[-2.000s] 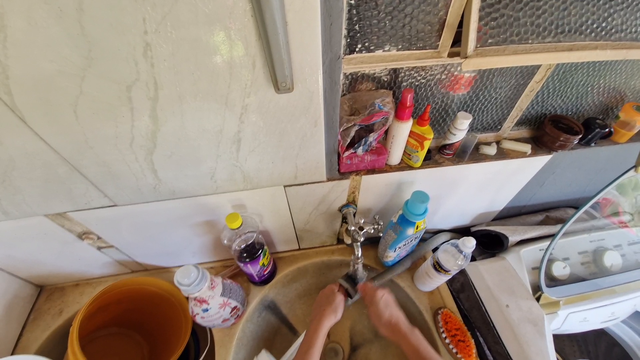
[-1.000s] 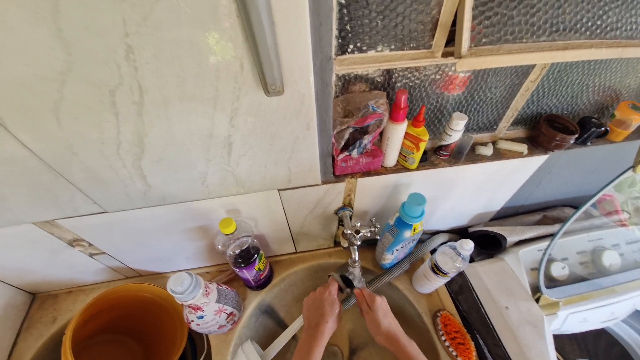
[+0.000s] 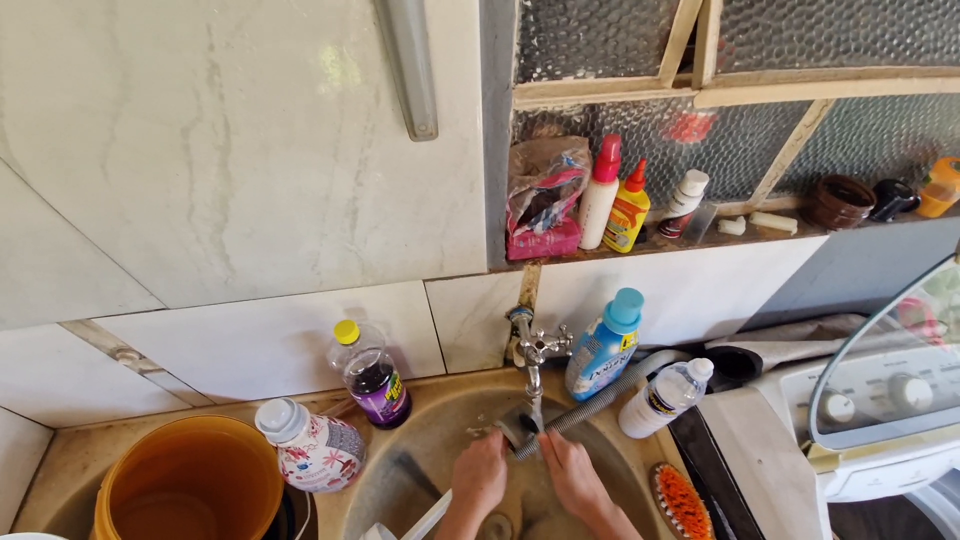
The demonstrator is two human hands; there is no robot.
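Both hands are over a round sink basin [image 3: 390,457], below a chrome tap [image 3: 534,349] with water running from its spout. My left hand [image 3: 480,471] grips a small dark, grayish piece [image 3: 516,429] whose exact kind I cannot tell. Close to the stream, my right hand [image 3: 574,474] has its fingers at the right side of that piece; whether they close on it is unclear. A gray corrugated hose [image 3: 600,397] runs behind the fingers into the basin. A white handle [image 3: 427,516] leans in the basin beside my left forearm.
Left of the basin stand an orange bucket [image 3: 120,480], a white patterned bottle [image 3: 319,454] and a purple-labelled bottle [image 3: 379,390]. To the right are a blue bottle [image 3: 604,352], a clear bottle [image 3: 664,401], an orange-bristled brush [image 3: 681,501] and a washing machine [image 3: 795,450]. Bottles line the window ledge [image 3: 660,244].
My left hand has shifted left from close beneath the spout, and my hands are farther apart than two seconds ago. The dark piece is now tilted differently.
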